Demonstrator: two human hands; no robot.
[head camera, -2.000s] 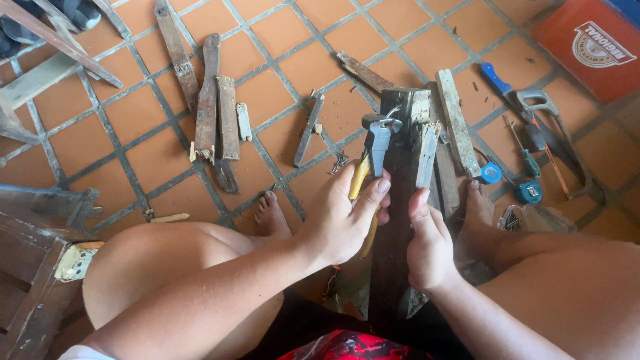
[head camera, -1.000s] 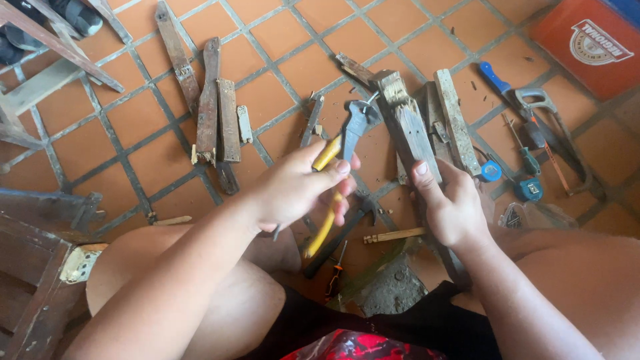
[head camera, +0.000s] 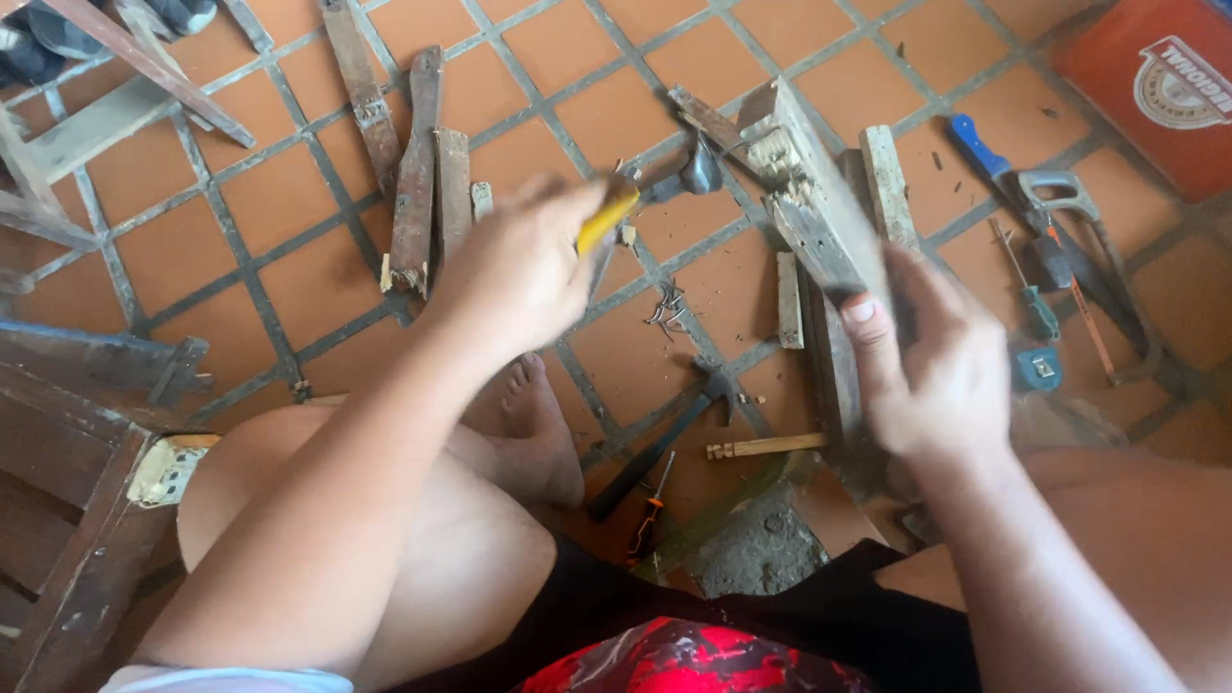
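Observation:
My left hand (head camera: 525, 265) is closed around the yellow handles of a pair of pincers (head camera: 688, 178), whose metal head points right toward a piece of wood and looks apart from it. The hand is blurred. In my right hand (head camera: 929, 356) is a weathered wooden piece (head camera: 823, 217) with a splintered end, tilted up and to the left, my thumb on its near face. Bent nails (head camera: 666, 306) lie on the tiles between my hands. Below them rests a claw hammer (head camera: 664, 438), with an orange-and-black screwdriver (head camera: 650, 515) beside its handle.
Old wooden pieces (head camera: 416, 173) lie at the upper left. To the right are a hacksaw (head camera: 1121, 250), a blue-handled saw (head camera: 982, 149), a green screwdriver (head camera: 1035, 303) and a tape measure (head camera: 1039, 369). A red box (head camera: 1145, 96) stands at the upper right, a concrete block (head camera: 760, 549) between my legs.
The pincers were at the wood's end one second ago; my left hand has since drawn them left of it. The wood in my right hand has been lifted and turned, and the hammer shows more fully.

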